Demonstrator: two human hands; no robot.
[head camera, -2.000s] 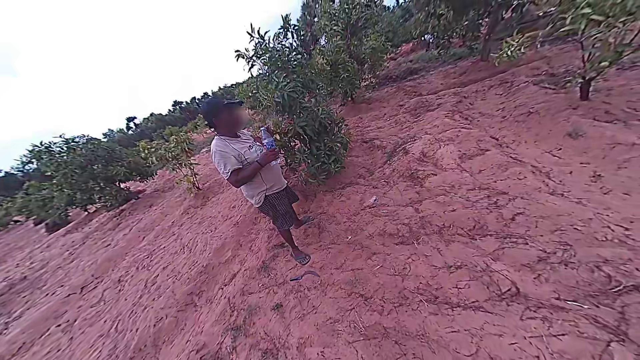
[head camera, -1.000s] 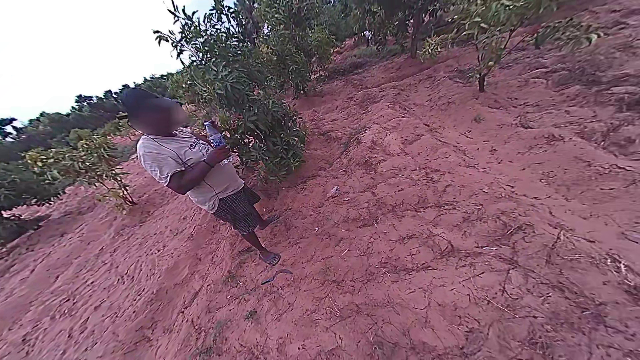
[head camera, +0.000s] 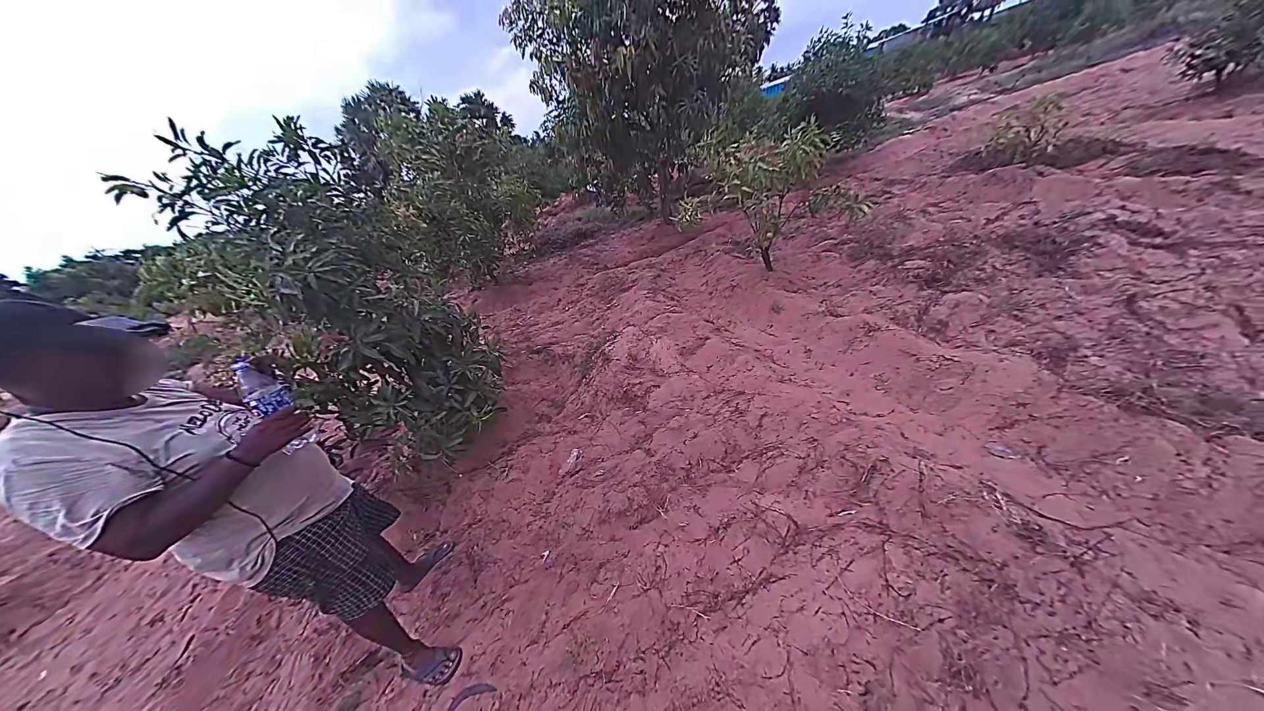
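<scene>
Neither my left hand nor my right hand shows in the head view. At the left stands another person (head camera: 227, 494) in a cap, a light T-shirt, checked shorts and sandals. That person holds a clear plastic bottle (head camera: 265, 393) with a blue label in front of the chest. A thin dark cord runs across the shirt. On the soil by the person's front foot lies a dark curved object (head camera: 472, 693), partly cut off by the bottom edge of the view; its kind is not clear.
A leafy bush (head camera: 395, 346) grows right behind the person. Farther off are a small tree (head camera: 766, 188) and a taller tree (head camera: 657, 89). Sloping, uneven red soil (head camera: 750, 395) bears dry twigs and small scraps of litter (head camera: 573, 460).
The other person appears larger and farther left in the view than before, still holding the bottle. The curved object has shifted to the bottom edge of the view.
</scene>
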